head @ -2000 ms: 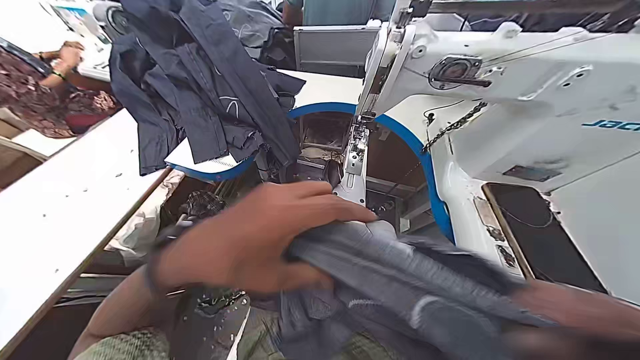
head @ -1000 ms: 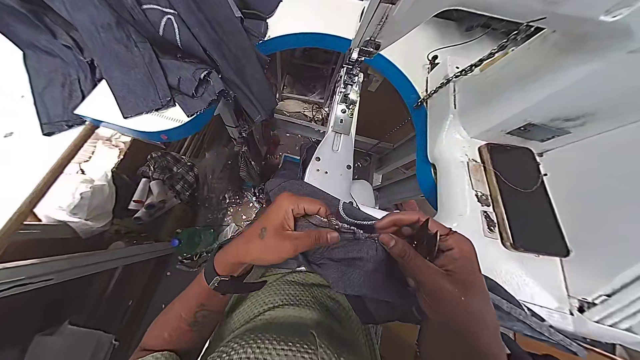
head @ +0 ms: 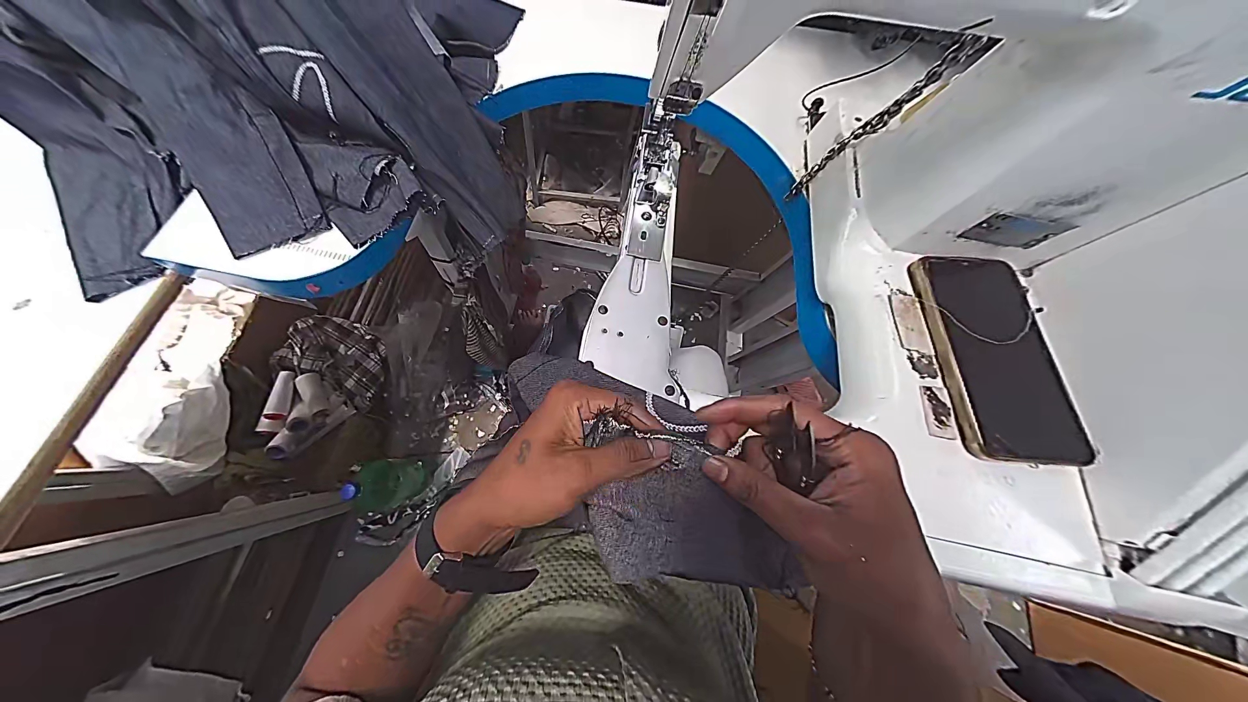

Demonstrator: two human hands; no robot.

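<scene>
A piece of dark grey-blue denim lies over my lap, its seam with white chain stitching held up between my hands. My left hand pinches the seam edge between thumb and fingers. On the other side, my right hand pinches the same seam with thumb and forefinger. Small dark metal thread snips sit against the right palm and fingers; their blades are partly hidden. Just beyond the cloth is the white arm of a sewing machine, with the needle and presser foot area farther off.
More dark denim garments hang over the table at the upper left. A phone rests on the white machine bed at the right. A blue-edged opening surrounds the machine arm. A green plastic bottle and a checked cloth are low on the left.
Two seconds ago my left hand was blurred, reaching across the denim nearer the machine. Both hands now pinch the seam close together over my lap, much as one second ago. The view has tilted down.
</scene>
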